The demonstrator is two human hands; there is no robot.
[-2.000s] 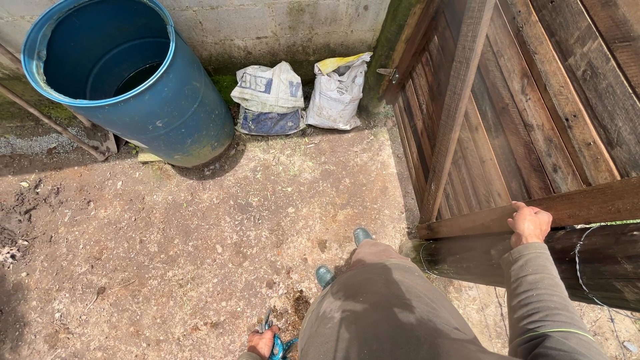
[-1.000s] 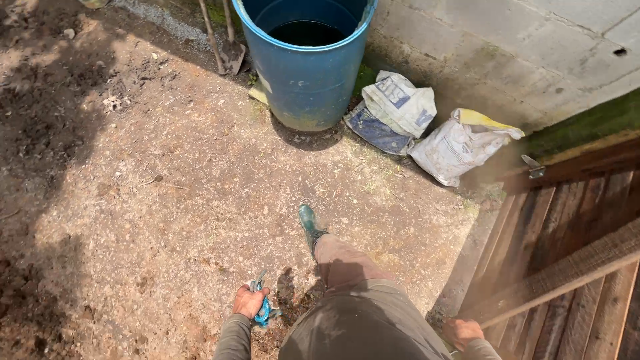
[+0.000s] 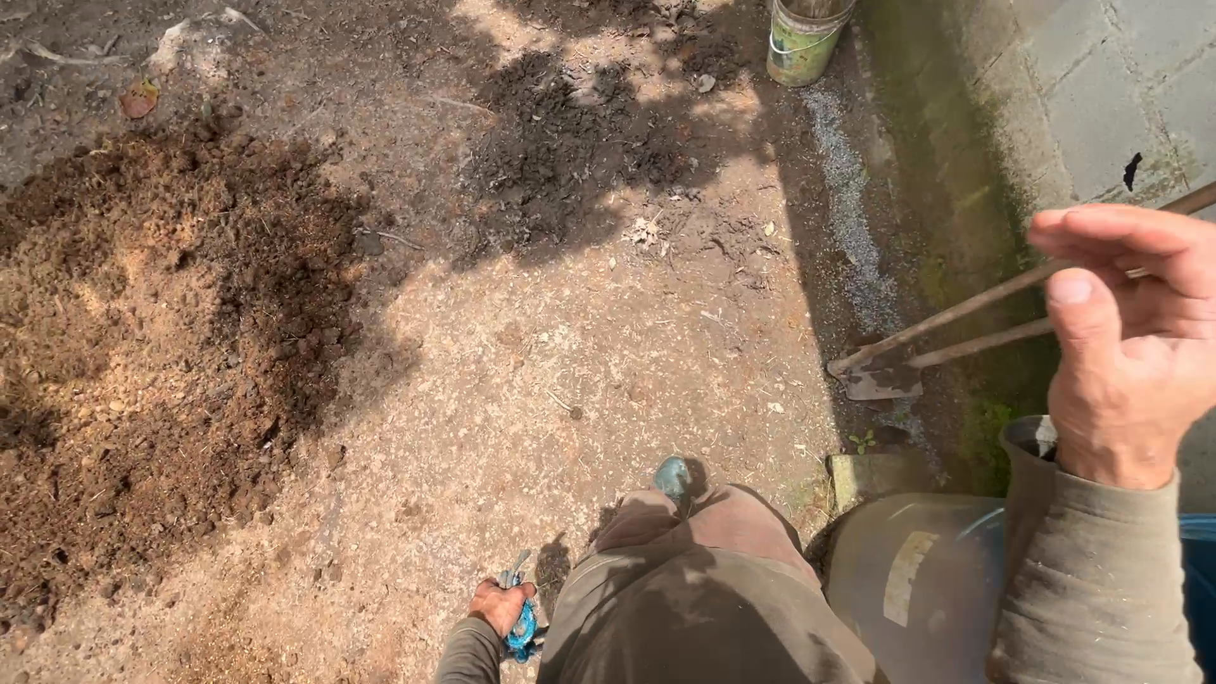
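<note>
Low beside my leg, my left hand (image 3: 502, 604) is closed around a blue object (image 3: 522, 632) with a greyish tip sticking out; its kind is too small to tell. My right hand (image 3: 1130, 332) is raised at the right, thumb and fingers apart, nothing seen in it. Behind that hand, two wooden tool handles (image 3: 978, 294) lean toward the block wall, one ending in a metal shovel blade (image 3: 883, 382) on the ground. The blue barrel (image 3: 926, 579) stands below my right forearm, partly hidden by it. A rubber boot (image 3: 673, 478) shows under my trousers.
A large heap of brown soil or compost (image 3: 180, 380) lies at the left, with darker soil (image 3: 570, 142) farther ahead. A green bucket (image 3: 803, 47) with a wire handle stands near the mossy foot of the block wall (image 3: 1092, 104). Grey gravel (image 3: 850, 204) runs along it.
The view has swung far left, away from the wooden gate and sacks. My right hand has left the gate's wood and is now raised; my left hand still holds the blue object.
</note>
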